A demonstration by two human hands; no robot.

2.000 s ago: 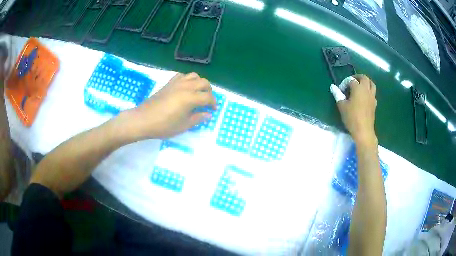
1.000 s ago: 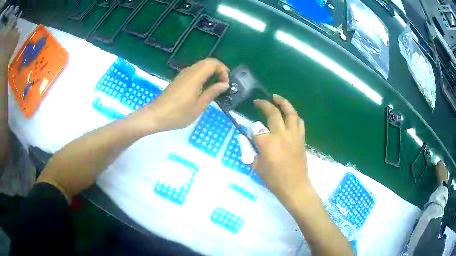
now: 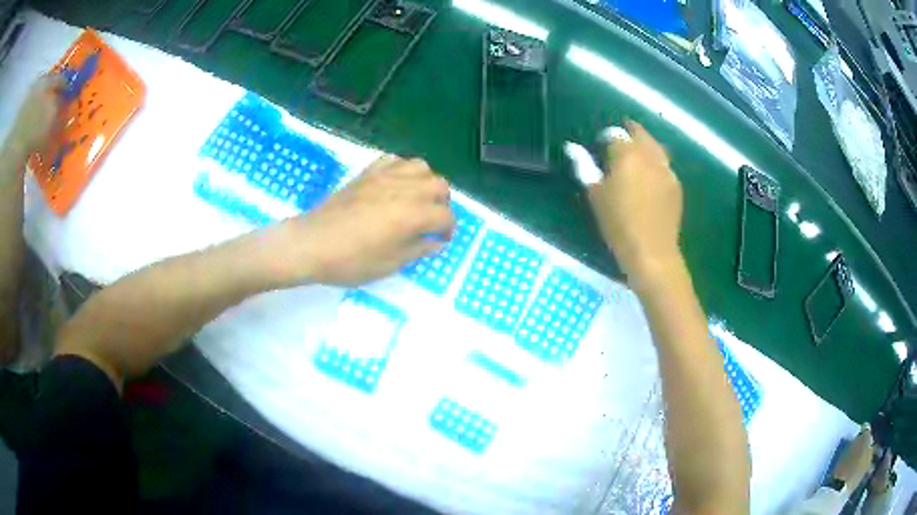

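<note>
My left hand (image 3: 387, 219) is over a dotted blue sheet (image 3: 442, 260) on the white covering, fingertips bent down at its upper part. A small piece in the fingertips cannot be made out. My right hand (image 3: 638, 201), with white finger cots on two fingertips, is above the green belt, fingers apart and empty. A black phone frame (image 3: 515, 50) lies on the belt between my hands, camera block at its far end, touched by neither hand. More dotted blue sheets (image 3: 498, 277) lie side by side, right of my left hand.
Several black frames (image 3: 402, 12) lie at the belt's upper left, two more (image 3: 761, 181) at right. Partly emptied blue sheets (image 3: 463, 424) lie nearer me. A neighbour's hand reaches over an orange tray (image 3: 96, 136). Other hands (image 3: 855, 458) show lower right. Bagged parts (image 3: 756, 75) lie beyond.
The frame held between my hands one second ago now lies released on the belt. My right hand has moved right and opened. My left hand has moved down to the blue sheet.
</note>
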